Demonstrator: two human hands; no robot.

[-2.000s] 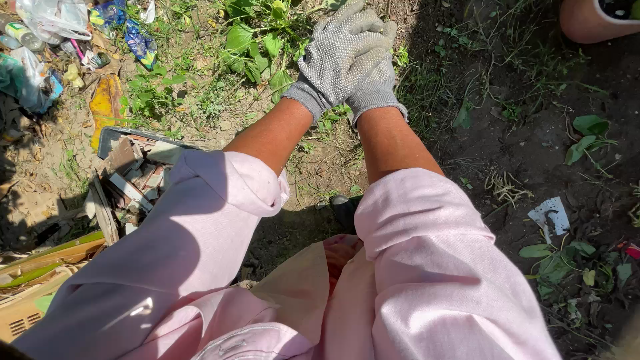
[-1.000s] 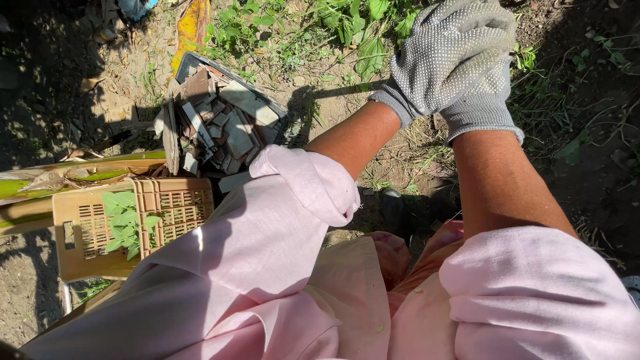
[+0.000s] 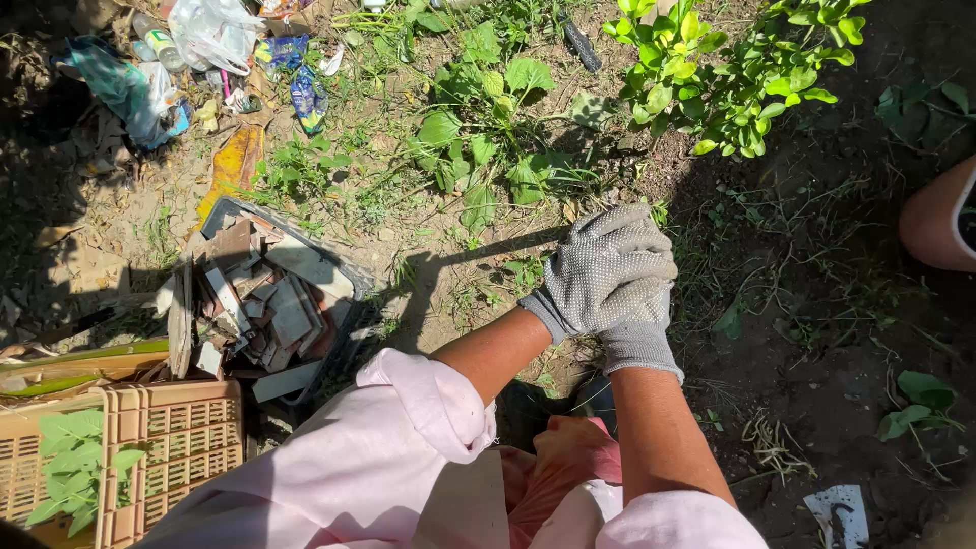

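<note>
Both my hands wear grey knit gloves with white dots and are clasped one over the other, a little right of the middle. My left hand comes in from the lower left and lies against my right hand, which comes from below. The fingers are bent and overlap; whether anything is inside them cannot be seen. Above them grows a leafy green weed, and to the upper right stands a bright green shrub. Bare soil with small weeds lies beneath the hands.
A black crate of broken tile pieces is at left, beside a tan plastic basket with a leafy plant. Plastic litter lies upper left. A terracotta-coloured pot stands at right, a white scrap lower right.
The hands stay clasped together throughout. The view has shifted, so the shrub shows at the upper right and the pot is back at the right edge.
</note>
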